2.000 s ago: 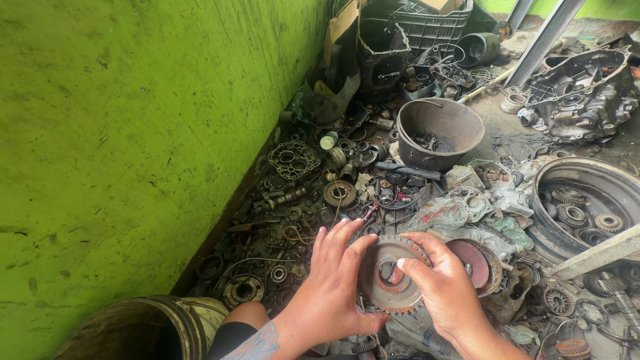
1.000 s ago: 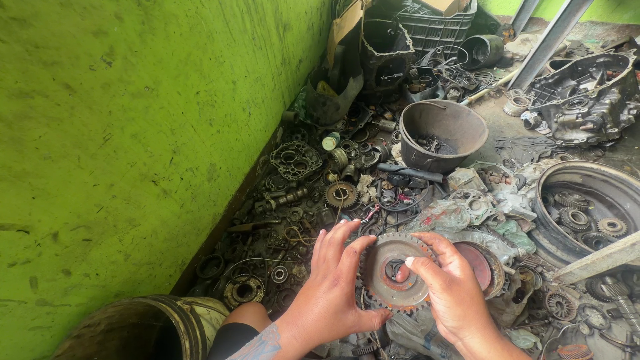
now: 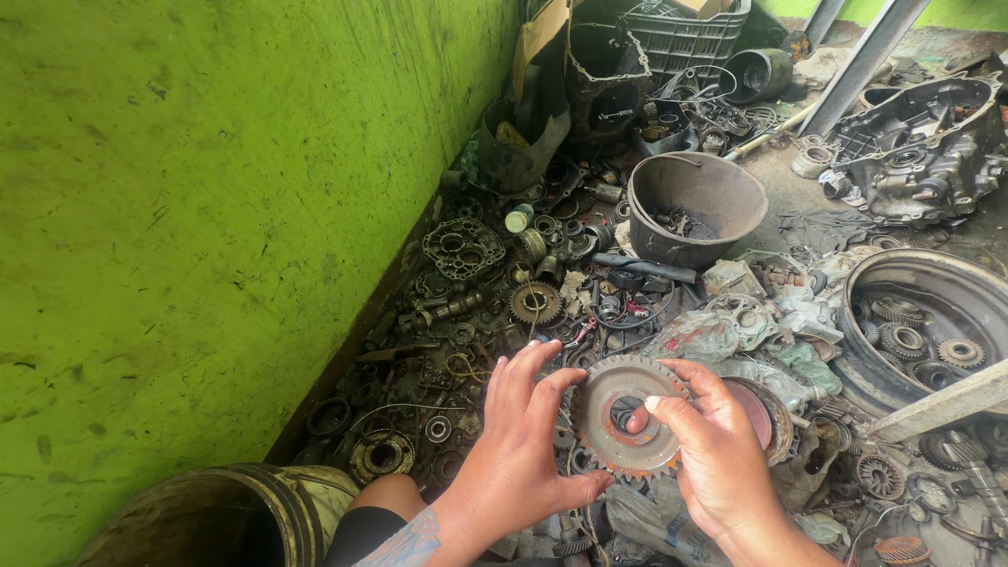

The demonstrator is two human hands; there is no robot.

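Note:
A flat metal gear with a toothed rim and rust spots is held up at the lower middle of the head view. My right hand grips its right side, the thumb on the face by the central hole and a fingertip showing through that hole. On the left side, my left hand has its fingers spread, with fingertips and thumb at the toothed edge; whether they press on it is unclear. Behind my right hand lies a round metal part with a reddish face, partly hidden.
Loose gears, bearings and a gasket-like plate cover the floor along the green wall. A bucket, a wheel rim holding gears, a gearbox housing, a drum and a metal bar surround the hands.
The gear's face has turned between my hands, and its rust patches show at different places. Both hands stay in nearly the same position.

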